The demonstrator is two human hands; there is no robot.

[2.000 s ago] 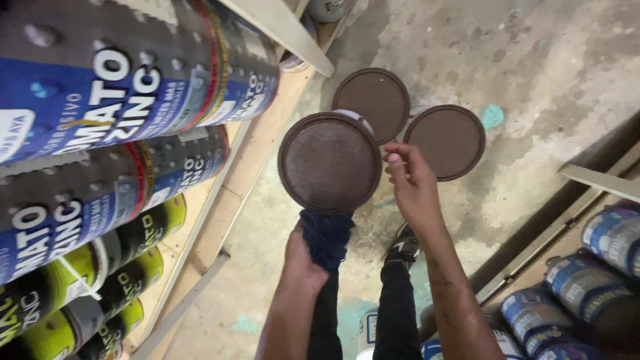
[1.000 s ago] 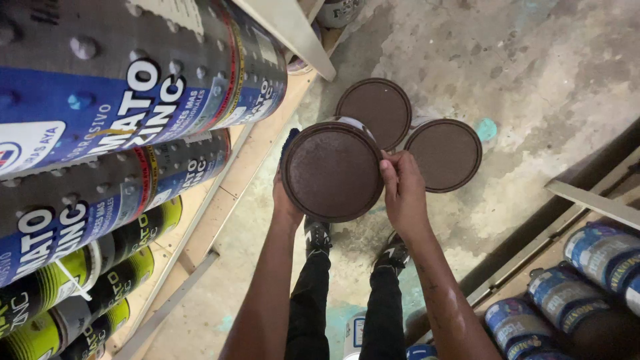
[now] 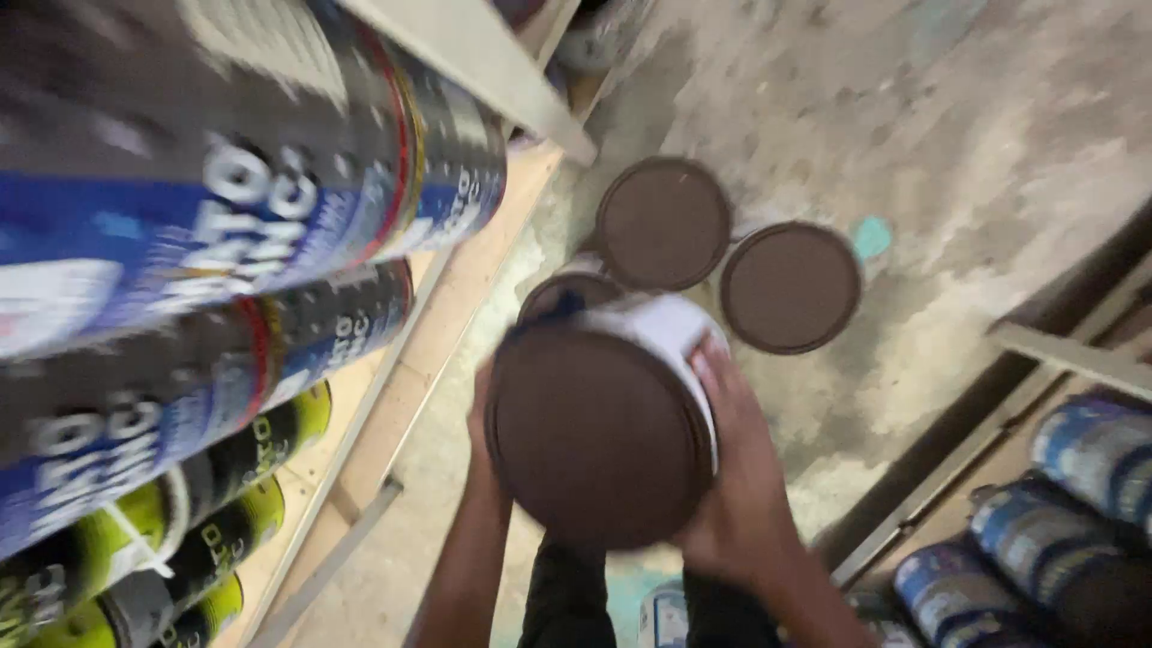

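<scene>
A can with a brown lid [image 3: 598,436] and a whitish side is held up between both hands, blurred by motion. My left hand [image 3: 486,423] grips its left side, its fingers mostly hidden behind the can. My right hand [image 3: 733,441] wraps the right side, fingers on the white wall. Part of a dark blue cloth [image 3: 562,306] shows at the can's upper left edge. Just beyond stand more brown-lidded cans on the floor: one [image 3: 571,292] partly covered by the held can, a second [image 3: 666,222], and a third [image 3: 791,287] to the right.
Large blue-and-grey cans [image 3: 198,216] and green-and-black cans [image 3: 216,531] fill the shelving on the left, with a pale metal upright [image 3: 486,63] jutting toward the aisle. Blue-labelled cans [image 3: 1035,531] line the lower right shelf. Another can [image 3: 664,616] stands between my legs on the concrete floor.
Two seconds ago my left hand held the dark cloth near a brown-lidded can and my right hand was off it. Now both hands hold a can up, closer to the camera; another lid shows behind it.
</scene>
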